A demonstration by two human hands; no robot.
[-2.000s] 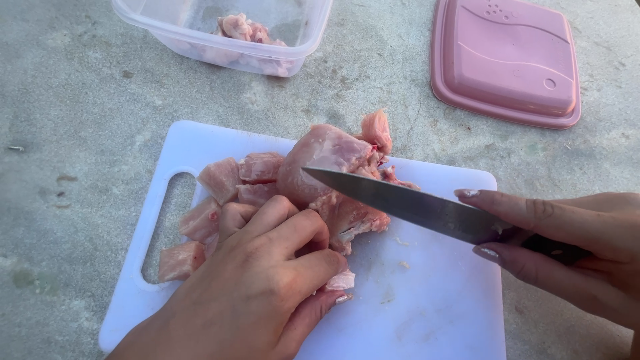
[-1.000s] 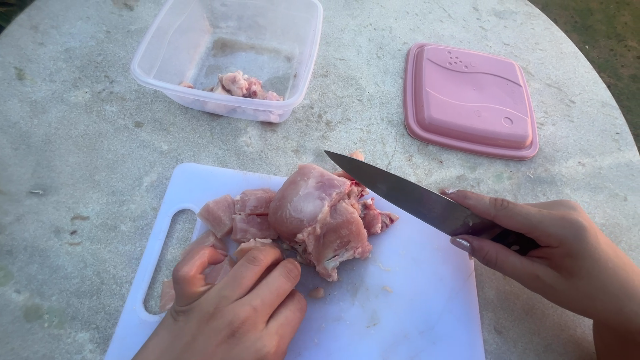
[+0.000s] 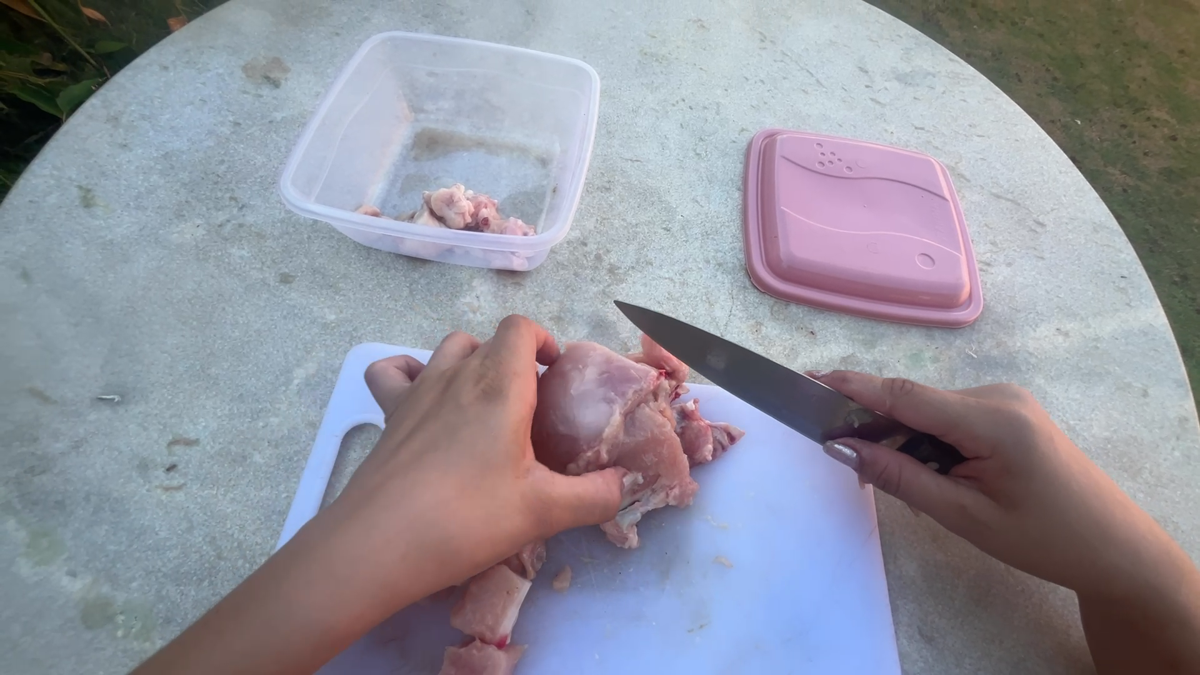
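Note:
On a white plastic cutting board [image 3: 750, 572] lies a large piece of raw meat [image 3: 600, 412], pale pink with ragged edges at its right. My left hand [image 3: 478, 441] grips it from the left, the thumb on its near side and fingers at its far side. My right hand [image 3: 947, 450] holds a kitchen knife [image 3: 750, 375] by its dark handle, the blade raised at the meat's right, tip pointing up and left. Cut chunks of meat [image 3: 490, 605] lie on the board below my left hand, which hides part of the board.
Beyond the board stands a clear plastic container [image 3: 366, 159] with meat scraps [image 3: 459, 208] inside. A pink plastic lid [image 3: 862, 230] lies to its right. All rest on a round stone-like table [image 3: 169, 309], its curved edge visible, with grass beyond at the right.
My left hand has moved from the cut chunks onto the large piece of meat. Two seconds ago the knife blade was over the meat; now it is at its right. The view has tilted up.

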